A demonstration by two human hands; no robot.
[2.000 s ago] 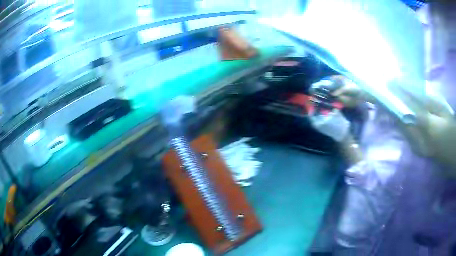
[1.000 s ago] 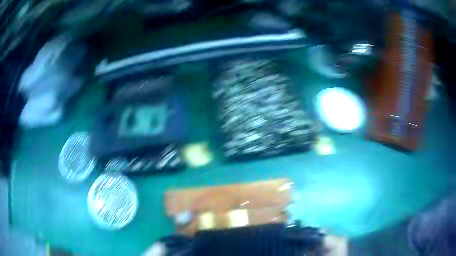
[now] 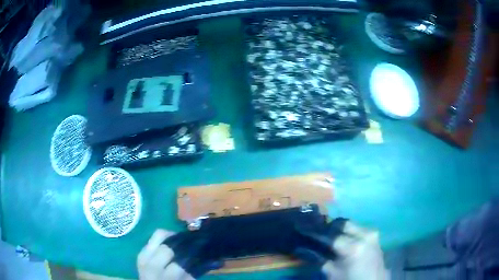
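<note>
The orange-brown assembly fixture (image 3: 251, 191) lies on the green mat in front of me, with small silver knobs at its left and right. A black heat sink (image 3: 251, 235) lies over its near part; its fins cannot be made out. My left hand (image 3: 164, 256) holds its left end and my right hand (image 3: 350, 252) holds its right end. Black covers or patches hide the fingertips of both hands. Both hands are cut off by the lower edge of the picture.
A black cover plate (image 3: 109, 123) with a pale green inset lies across the left tray. The right tray (image 3: 306, 82) holds heaped transistors. Two screw dishes (image 3: 112, 202) stand left, a white dish (image 3: 394, 90) and the long fixture (image 3: 457, 93) right. Yellow pads (image 3: 218, 136) lie between trays.
My view has swung from the coworker's side down to the bench. Since one second ago, the heat sink and my hands show higher in the picture, over the fixture's near part.
</note>
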